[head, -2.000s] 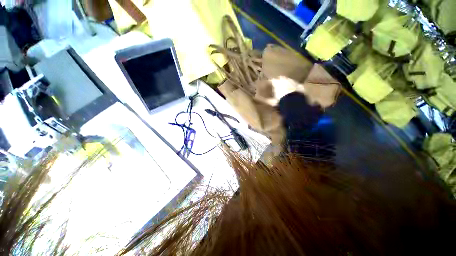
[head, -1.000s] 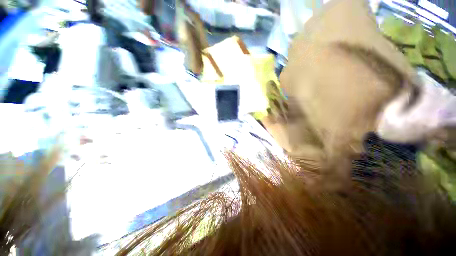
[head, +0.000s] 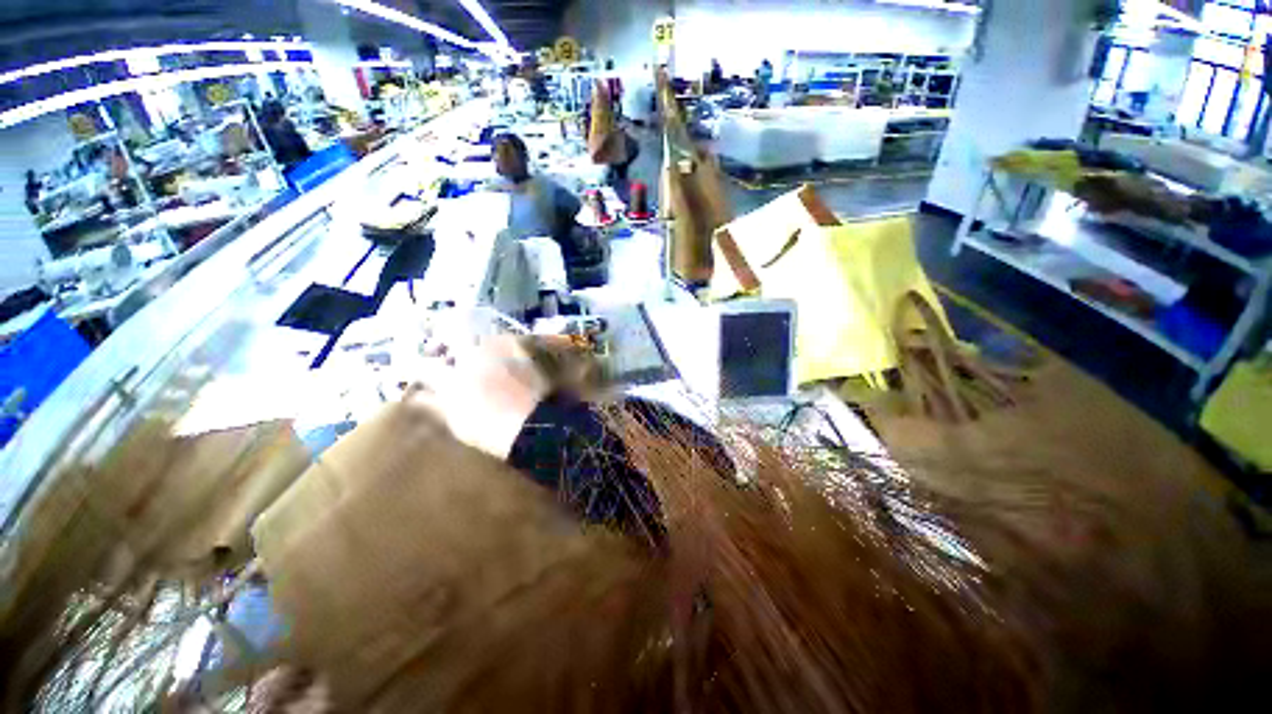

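Observation:
A large tan bag piece (head: 405, 544) fills the lower left and middle. My right hand (head: 491, 391), blurred and in a dark sleeve, is at its upper edge and grips it; the fingers are hard to make out. A second brown-tan piece (head: 209, 488) lies to its left. A small skin-coloured patch at the bottom edge, left of the middle, may be my left hand (head: 286, 692); it is cut off and blurred. Hair covers much of the lower picture.
A control screen (head: 755, 352) stands right of the machine. Yellow bag pieces (head: 851, 286) with tan straps (head: 942, 363) are behind it. Black pieces (head: 328, 307) lie on the white table at left. A person (head: 537, 202) sits ahead. A shelf rack (head: 1088, 265) stands at right.
The view has swung up from the table to the room. The tan piece, held up at the right one second ago, is now at lower left with my right hand.

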